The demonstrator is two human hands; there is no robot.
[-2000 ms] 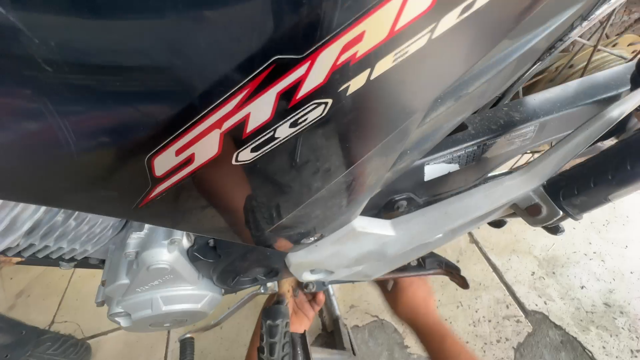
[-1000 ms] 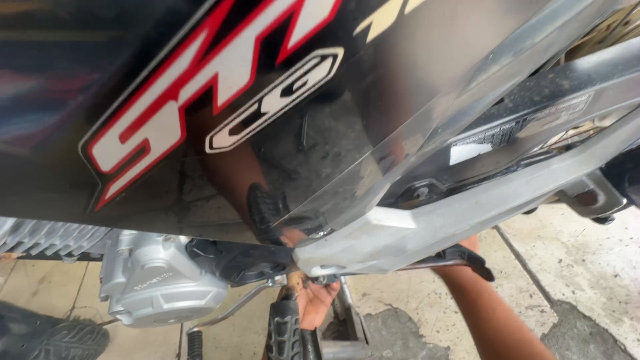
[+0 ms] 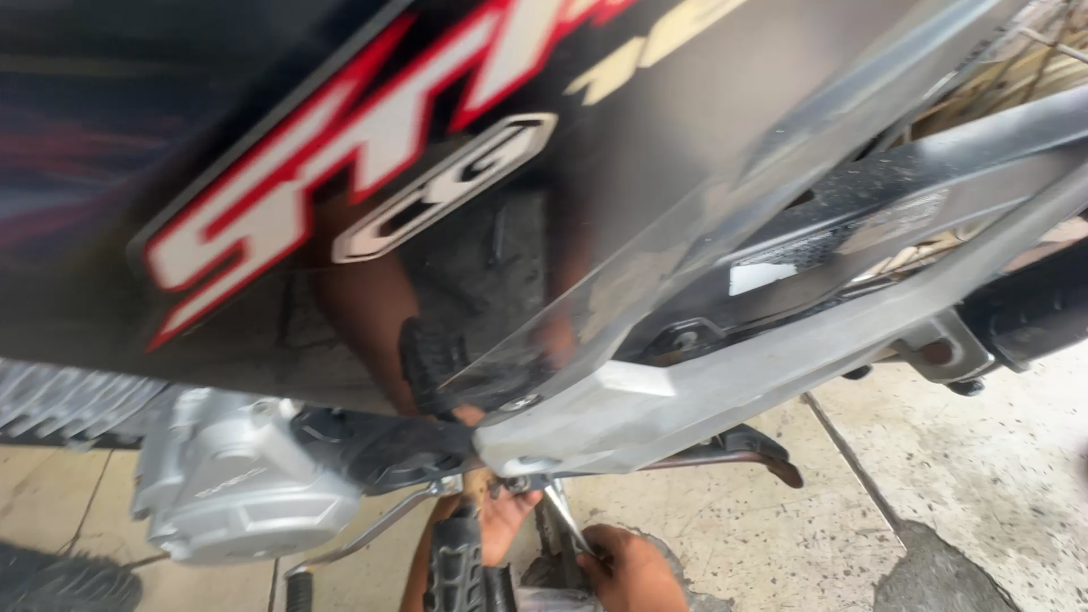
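Below the motorcycle's glossy black side panel (image 3: 476, 297), my left hand (image 3: 507, 518) reaches up behind the rubber-covered footrest (image 3: 456, 561). Its fingers touch the small fastener area under the grey frame bracket (image 3: 531, 466); whether they grip a part is hidden. Close by on the right, my right hand (image 3: 633, 568) is closed around the lower end of a shiny metal hand tool (image 3: 568, 517), probably a wrench. The tool's upper end meets the underside of the bracket beside my left fingers.
The silver engine cover (image 3: 246, 484) and a bent foot lever (image 3: 374, 531) lie to the left. A dark curved pedal or stand arm (image 3: 756, 450) sticks out at right. A dark shoe (image 3: 68, 578) stands on the tiled floor at lower left.
My right hand, earlier reaching toward the dark curved arm farther right, has moved left and now holds the metal tool by the bracket. My left hand stays behind the footrest.
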